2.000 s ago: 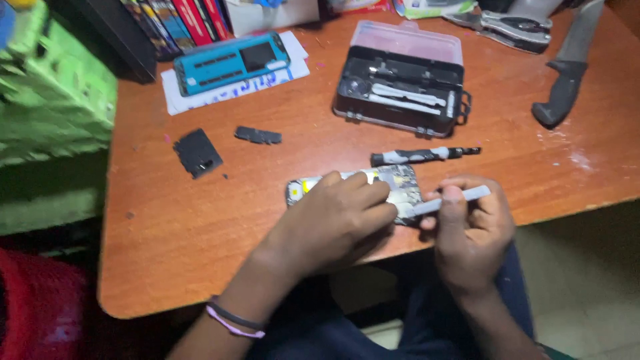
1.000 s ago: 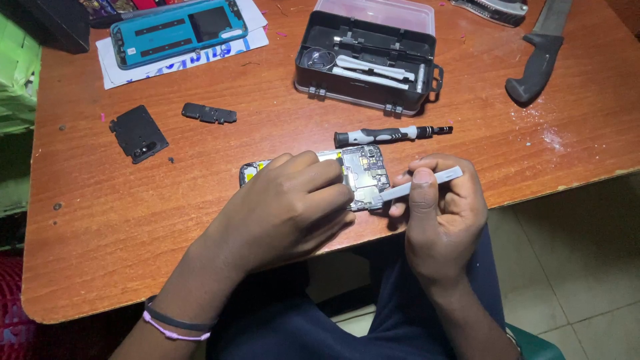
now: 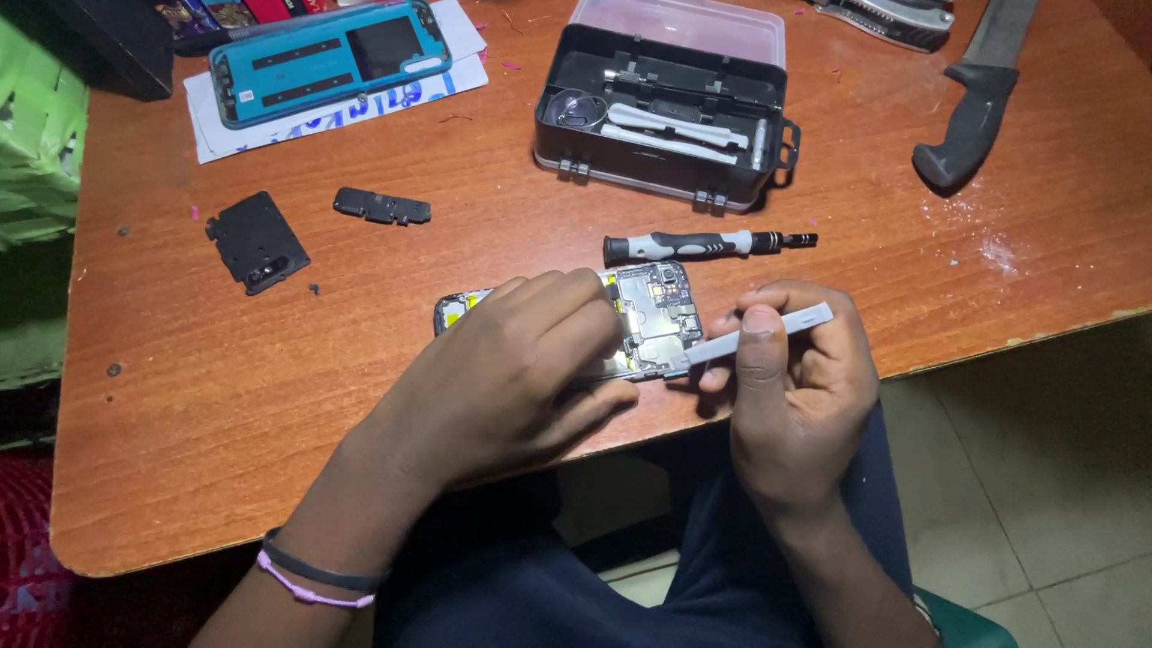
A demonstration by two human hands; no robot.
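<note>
An opened smartphone (image 3: pixel 650 317) lies on the wooden table, its circuit board bare at the right end. My left hand (image 3: pixel 531 369) rests across the phone's middle and grips its edges, covering much of it. Between thumb and fingers, my right hand (image 3: pixel 796 387) holds a light grey plastic pry tool (image 3: pixel 765 337), whose flat tip touches the phone's lower right corner. Just above the phone lies a precision screwdriver (image 3: pixel 706 244) with a grey and black handle. Two black plastic phone covers, a larger one (image 3: pixel 256 241) and a narrow one (image 3: pixel 382 206), lie at the left.
An open black tool case (image 3: pixel 648 162) with white pry tools stands behind the screwdriver. The blue phone back cover (image 3: pixel 328 63) lies on paper (image 3: pixel 200 135) at the back left. A black-handled knife (image 3: pixel 967 126) and a folding multi-tool (image 3: pixel 891 20) are at the back right.
Both hands keep nearly the same hold on the phone and the pry tool. The view has shifted since the oldest frame.
</note>
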